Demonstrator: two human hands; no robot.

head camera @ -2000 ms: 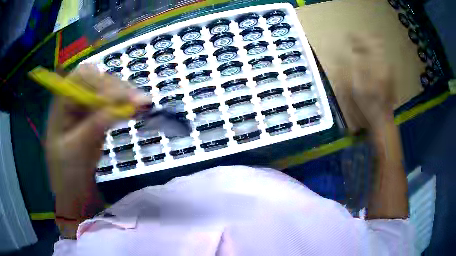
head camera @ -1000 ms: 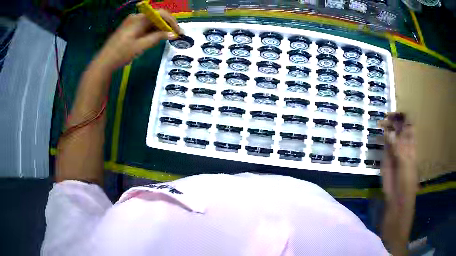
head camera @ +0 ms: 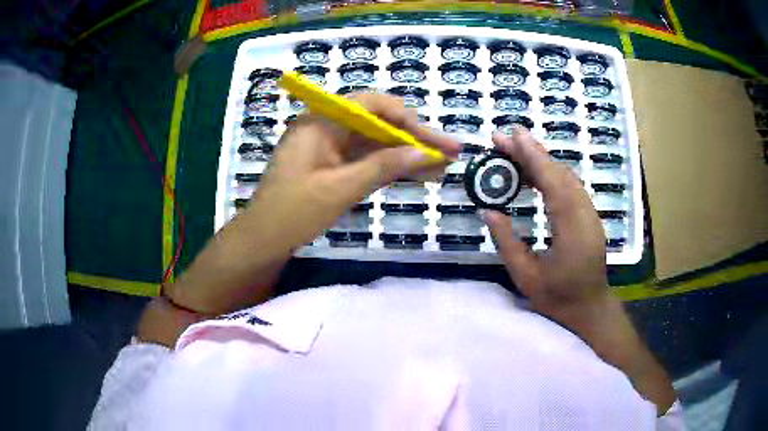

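My left hand [head camera: 337,160] holds a yellow test probe [head camera: 362,116], its tip at the left rim of a speaker driver; whether they touch I cannot tell. My right hand [head camera: 560,219] holds this black-rimmed speaker driver [head camera: 493,180] between thumb and fingers, its round face with a pale ring turned up, above the tray. The white tray [head camera: 633,168] lies below both hands with speakers standing on edge in rows. Thin red probe leads [head camera: 178,227] run past my left wrist. My hands and forearms hide part of the tray.
A brown cardboard sheet [head camera: 703,168] lies right of the tray, with dark discs at its far right edge. Clear trays of parts [head camera: 581,7] are at the back. A pale ribbed stack [head camera: 38,194] stands at far left. Yellow tape [head camera: 175,160] marks the green mat.
My left hand has moved from the tray's back left corner to its middle with the probe. My right hand has moved in from the tray's right edge and now holds a speaker face up.
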